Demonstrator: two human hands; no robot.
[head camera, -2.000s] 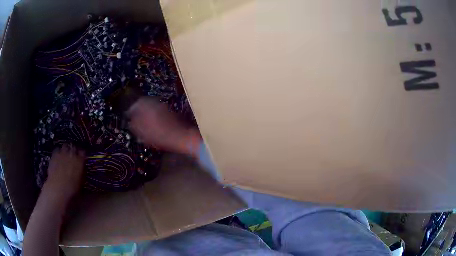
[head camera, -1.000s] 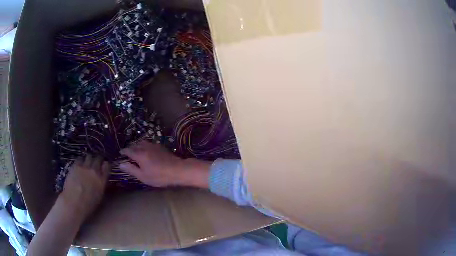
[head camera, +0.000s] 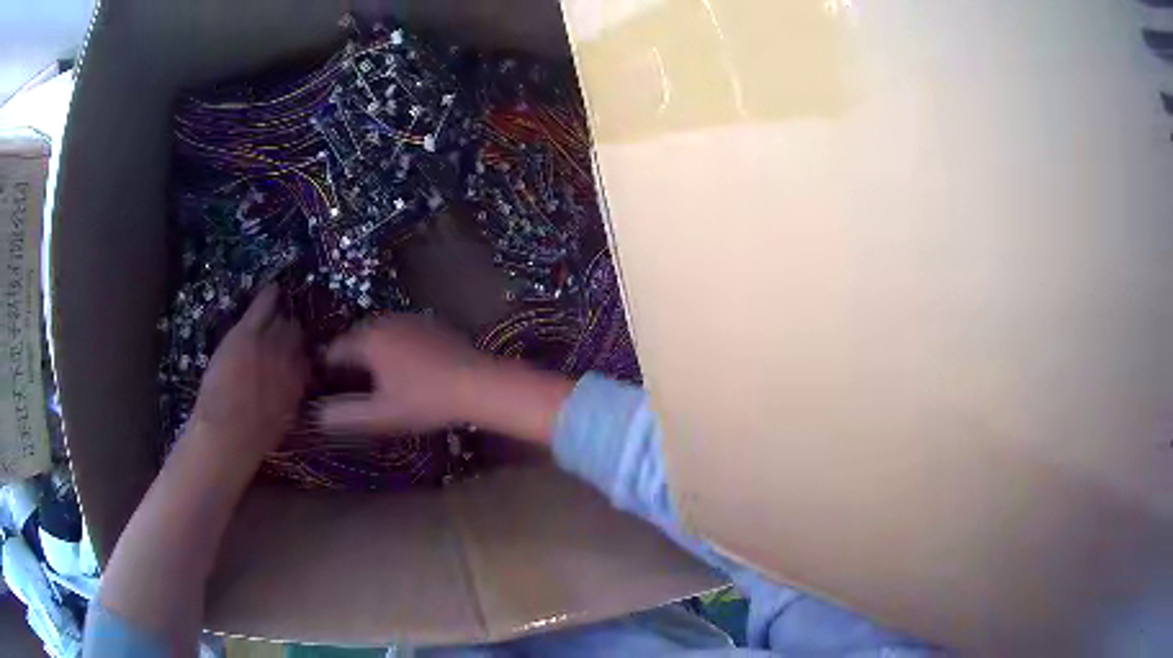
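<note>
A large open cardboard carton (head camera: 373, 566) holds several wire harness bundles (head camera: 257, 135) of thin purple, yellow and red wires. Clusters of small white plugs (head camera: 399, 129) lie on them. My left hand (head camera: 251, 373) reaches in at the left, on the lower bundles, its fingertips among the plugs. My right hand (head camera: 399, 373) is beside it, blurred, over a coiled bundle, with thumb and fingers apart. Shadow and blur hide what either hand grips.
A tall carton flap (head camera: 900, 321) with tape and black printing fills the right side. A smaller printed carton (head camera: 22, 309) stands at the far left, with white parts (head camera: 39, 566) below it. Green floor shows at the bottom edge.
My right hand came from the carton's middle to beside my left hand. Both hands then moved slightly up in view. The carton has shifted rightward in view.
</note>
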